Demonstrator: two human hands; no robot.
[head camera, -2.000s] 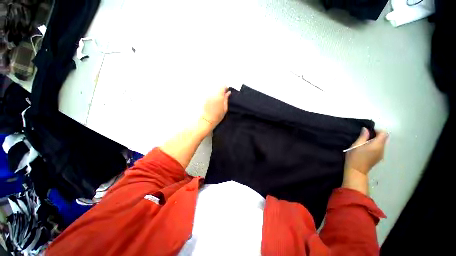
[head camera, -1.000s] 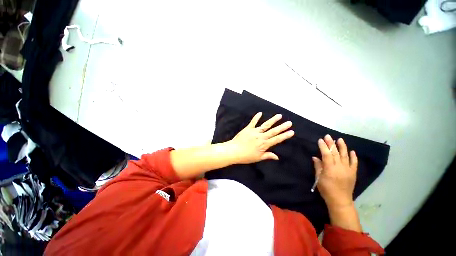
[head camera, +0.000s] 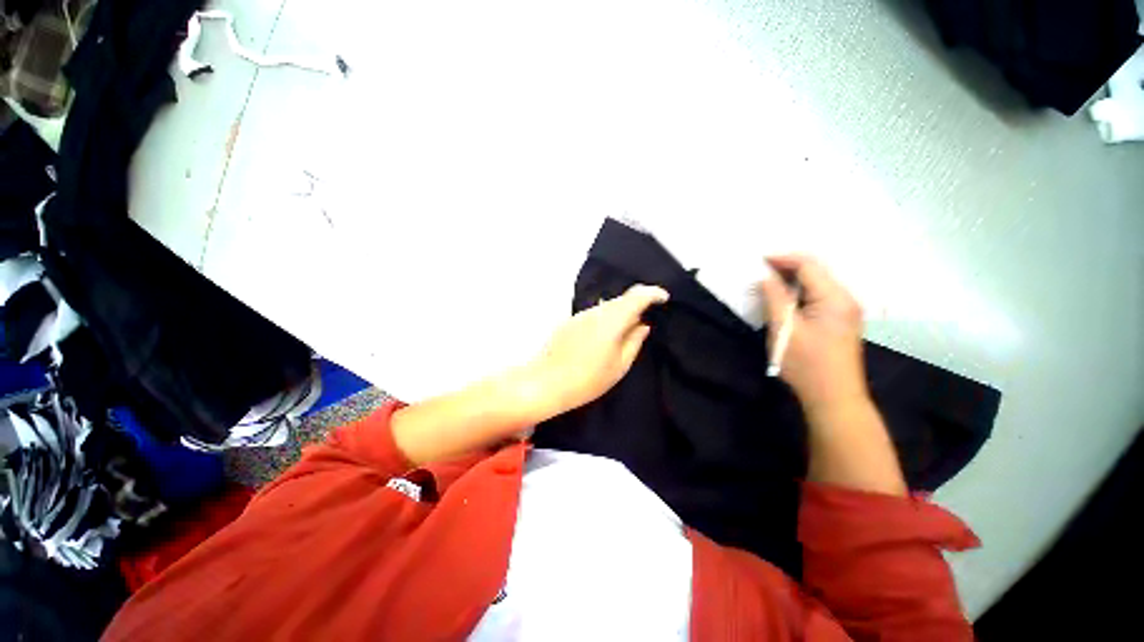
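A black garment piece lies on the pale table in front of me, its top edge slanting down to the right. My left hand rests on its left part, fingertips near the top edge, thumb apart. My right hand is over the top edge, slightly blurred, and holds a thin whitish marking pencil. A pale straight shape covers part of the top edge between the hands; whether it is a card template is hard to tell against the table.
A wavy white cord scrap lies at the far left of the table. Black cloth hangs along the left table edge, above striped pieces. Folded black cloth lies far right, beside a white item. Dark material fills the lower right.
Both hands first held the garment's top corners, then lay flat on it. Now my left hand is near the top edge, and my right has moved up to that edge with the pencil.
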